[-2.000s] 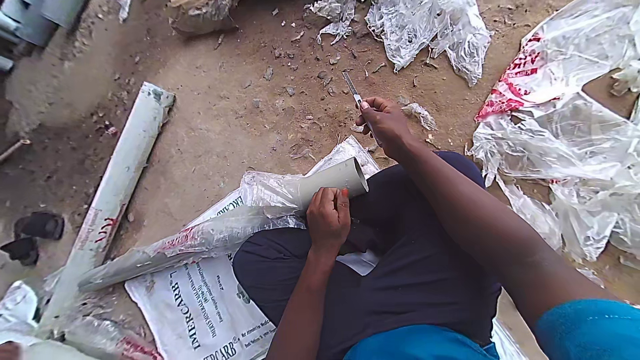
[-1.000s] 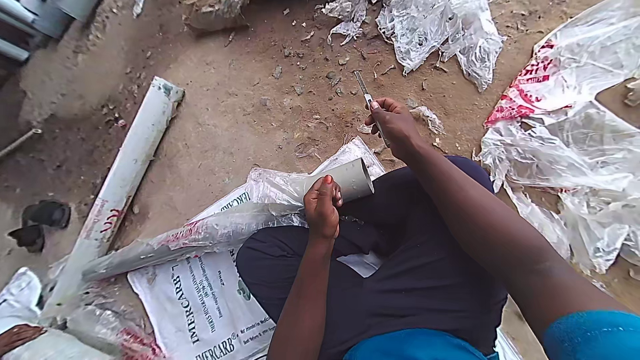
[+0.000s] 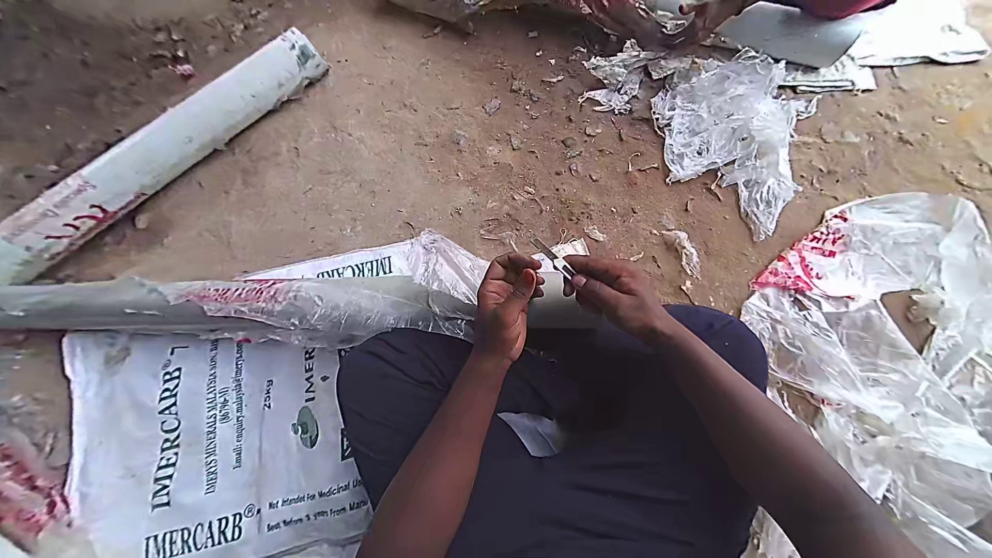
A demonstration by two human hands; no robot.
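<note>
A grey plastic pipe (image 3: 372,298) lies across my lap, its left part wrapped in clear plastic film (image 3: 256,304) with red print. My right hand (image 3: 616,293) holds a small knife with a thin metal blade (image 3: 549,252), its tip pointing up and left above the pipe. Close to the blade is my left hand (image 3: 505,306), raised in front of the pipe with fingers curled; whether it pinches anything is too small to tell. Under the pipe, a white printed sack (image 3: 209,434) is spread on the ground.
Another pale pipe (image 3: 163,151) with red marks lies at the upper left. Crumpled clear film (image 3: 725,128) is on the dirt ahead, and a larger sheet of film (image 3: 852,341) lies to my right. At the top edge, another person's hand (image 3: 709,15) is beside a grey piece.
My right hand has brought the knife down and left, close to my left hand. My left hand, earlier against the pipe near its end, is now raised by the blade. The view has turned.
</note>
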